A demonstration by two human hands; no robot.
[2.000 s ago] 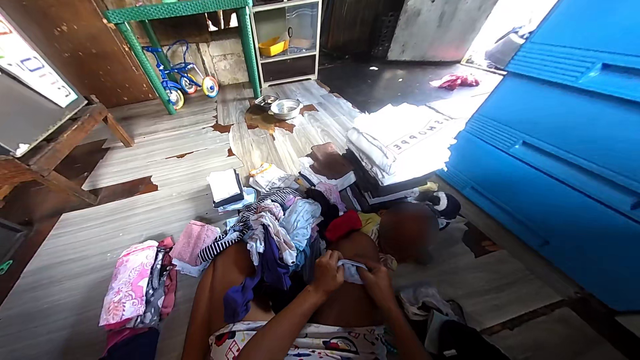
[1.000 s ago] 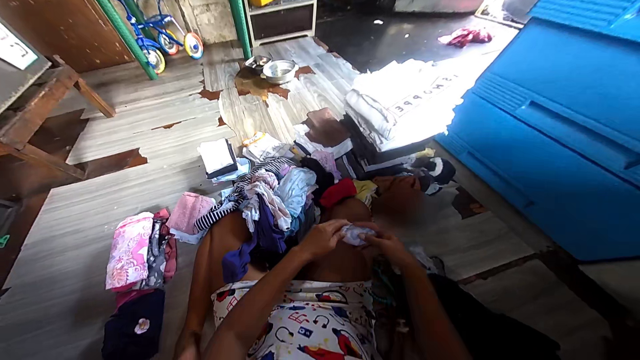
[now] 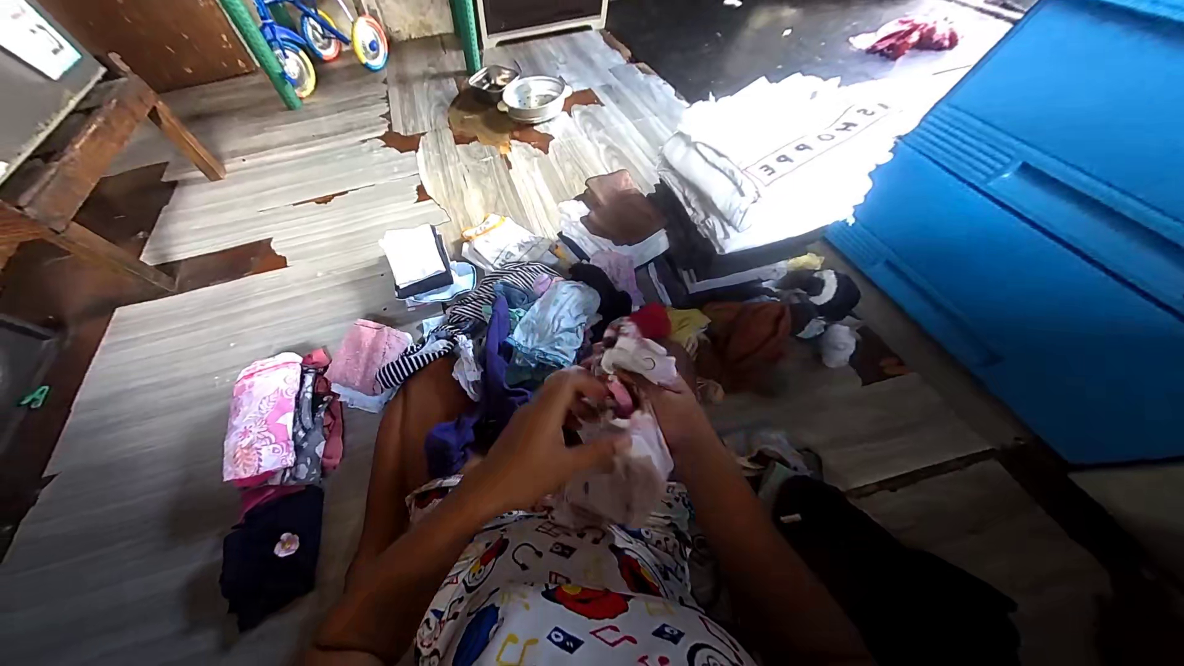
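Observation:
Small pale pink-and-white garments [image 3: 638, 356] are bunched between my hands above my lap. My left hand [image 3: 555, 444] grips the cloth from the left, its fingers bent around it. My right hand [image 3: 671, 416] holds the same cloth from the right, the fingers partly hidden by it. Just beyond lies a loose heap of clothes, with a light blue garment [image 3: 555, 324], a purple cloth [image 3: 499, 370] and a black-and-white striped garment [image 3: 421, 361]. To the left are folded clothes, a pink patterned one [image 3: 264, 416] and a navy one [image 3: 273, 550].
A folded white stack [image 3: 786, 157] lies beyond the heap, and a blue plastic container [image 3: 1036, 213] stands at the right. Metal bowls [image 3: 535, 99] sit on the worn floor ahead. A wooden stand [image 3: 92, 157] is at the left; dark cloth [image 3: 888, 573] lies at lower right.
The small cloth that was between my hands has given way to a larger pink-and-white bunch. My hands are nearer to my body. The view has tilted down.

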